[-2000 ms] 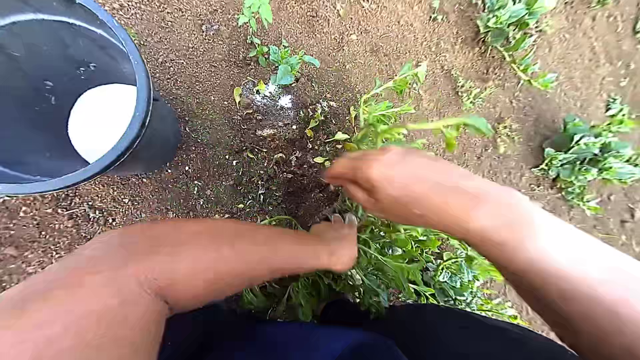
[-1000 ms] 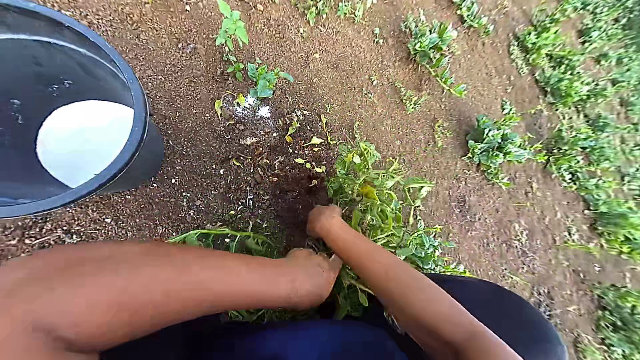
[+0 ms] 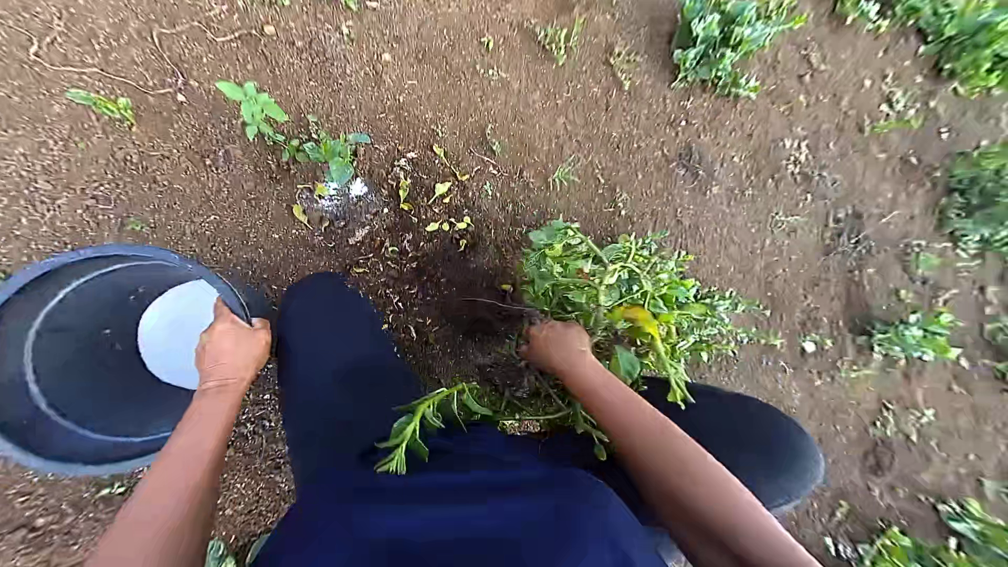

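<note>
My left hand (image 3: 232,346) grips the right rim of a black plastic bucket (image 3: 87,354), close to a white round patch (image 3: 177,335) in its opening; whether that is a thing or powder I cannot tell. With its fingers closed, my right hand (image 3: 557,346) holds the stem base of a leafy green plant (image 3: 606,287), beside dark loosened soil (image 3: 472,303). The plant leans to the right over my right knee and has a yellow leaf. A cut or fallen leafy shoot (image 3: 425,425) lies between my legs.
A small green plant (image 3: 335,153) with white powder (image 3: 339,197) at its base stands ahead of the dark soil. Yellow leaves (image 3: 441,189) lie about. Leafy plants (image 3: 728,43) grow at the upper right, and more (image 3: 917,335) along the right side.
My left hand has left the plant's base and moved left to the bucket rim. My right hand remains at the plant's base. The view has shifted.
</note>
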